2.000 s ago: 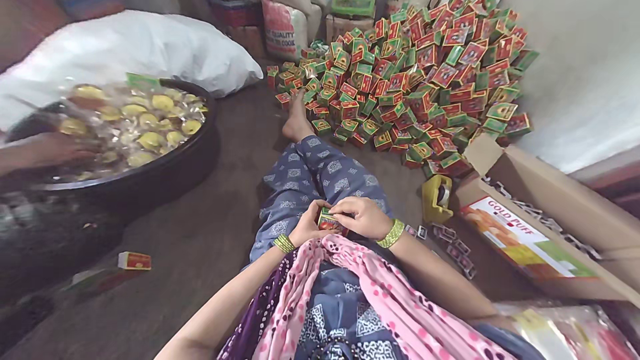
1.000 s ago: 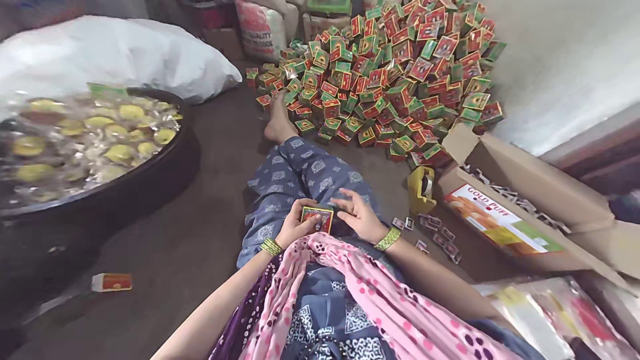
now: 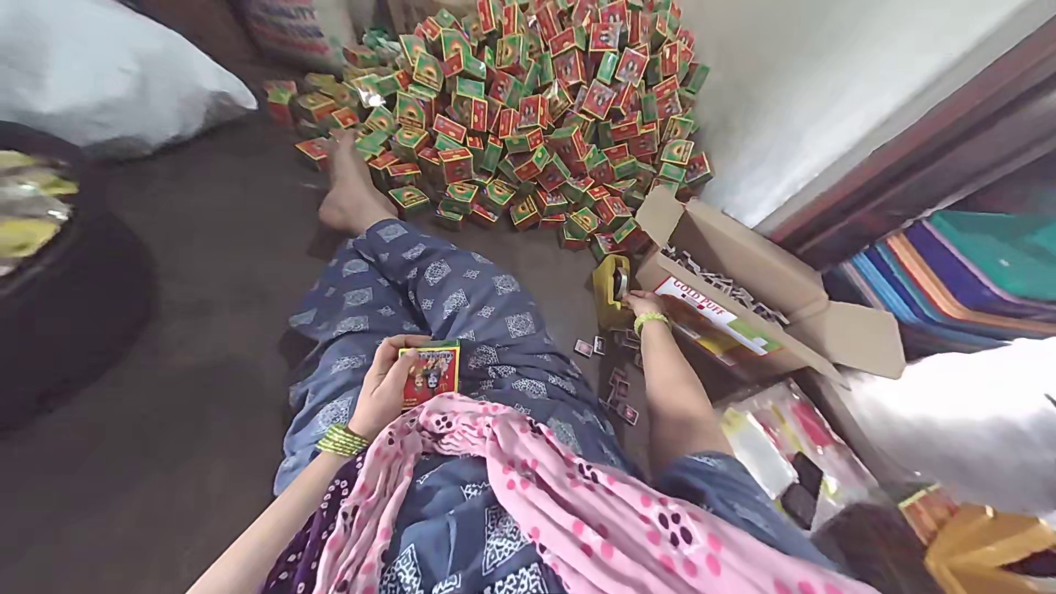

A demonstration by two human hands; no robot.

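Note:
My left hand (image 3: 386,381) holds a small red and green printed carton (image 3: 432,375) over my lap, its fingers around the carton's left side. Stretched out to the right, my right hand (image 3: 645,304) touches the front edge of a yellow tape dispenser (image 3: 612,290) on the floor; whether its fingers grip anything I cannot tell. Small printed cards (image 3: 619,388) lie scattered on the floor beside my right forearm. A large heap of similar red and green cartons (image 3: 528,124) is piled beyond my bare foot.
An open cardboard box (image 3: 734,309) holding many small pieces stands right of the dispenser. Plastic packets (image 3: 800,454) lie nearer me. A dark round tub (image 3: 74,272) with wrapped yellow items is at far left, a white sack (image 3: 124,74) behind it. Stacked colored sheets (image 3: 932,264) sit at right.
My right hand has moved away from the carton in my lap, out to the tape dispenser on the right. My left hand still holds the carton. The view has shifted to the right.

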